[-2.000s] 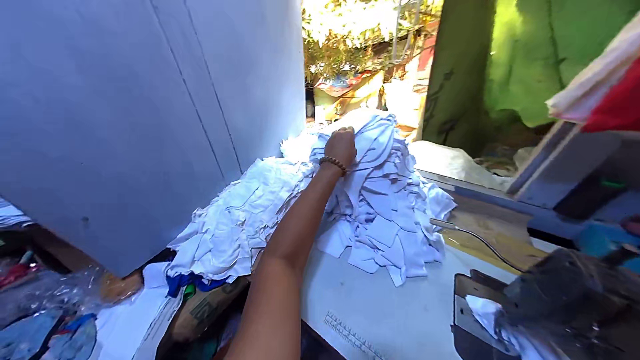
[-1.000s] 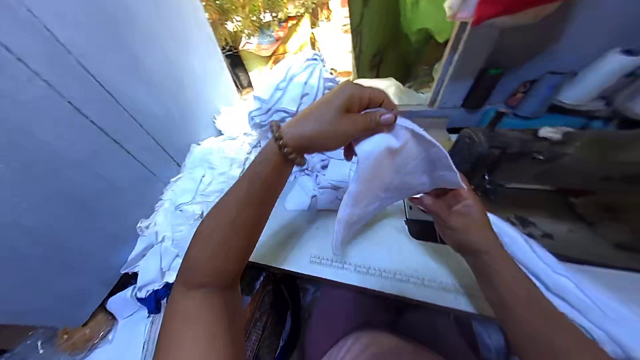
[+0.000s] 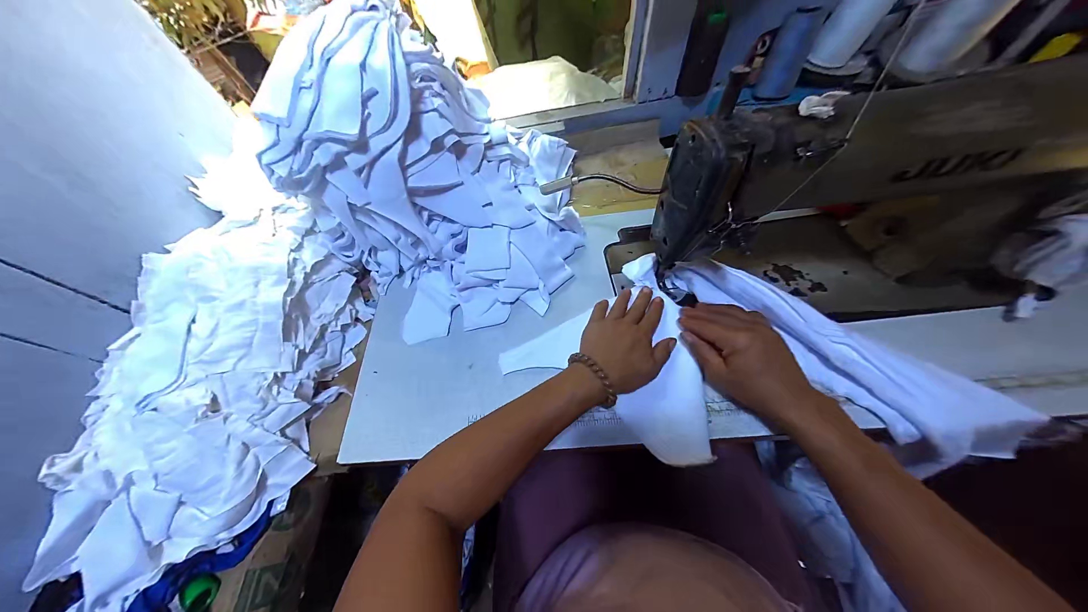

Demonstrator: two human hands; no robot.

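My left hand (image 3: 627,342), with a beaded bracelet at its wrist, lies spread and palm down on a white cut fabric piece (image 3: 667,416) just in front of the sewing machine's needle area. My right hand (image 3: 739,353) is at the right edge of that piece, its fingers bent by the presser foot (image 3: 671,285); whether it pinches the cloth is hidden. The Juki sewing machine (image 3: 701,187) stands behind both hands. A long strip of white fabric (image 3: 850,365) runs from the needle area to the right, past my right hand, and hangs over the table's front edge.
A tall heap of white fabric pieces (image 3: 442,187) rests on the back left of the sewing table (image 3: 416,399). Another white pile (image 3: 204,340) lies further left, beside a pale wall panel (image 3: 59,212). Thread cones (image 3: 850,34) stand behind the machine. A thin metal rod (image 3: 595,180) sticks out between heap and machine.
My left hand was in the heap, then both hands held up a white piece. Now both hands are down by the needle, with a white piece flat under my left hand. The view has turned right.
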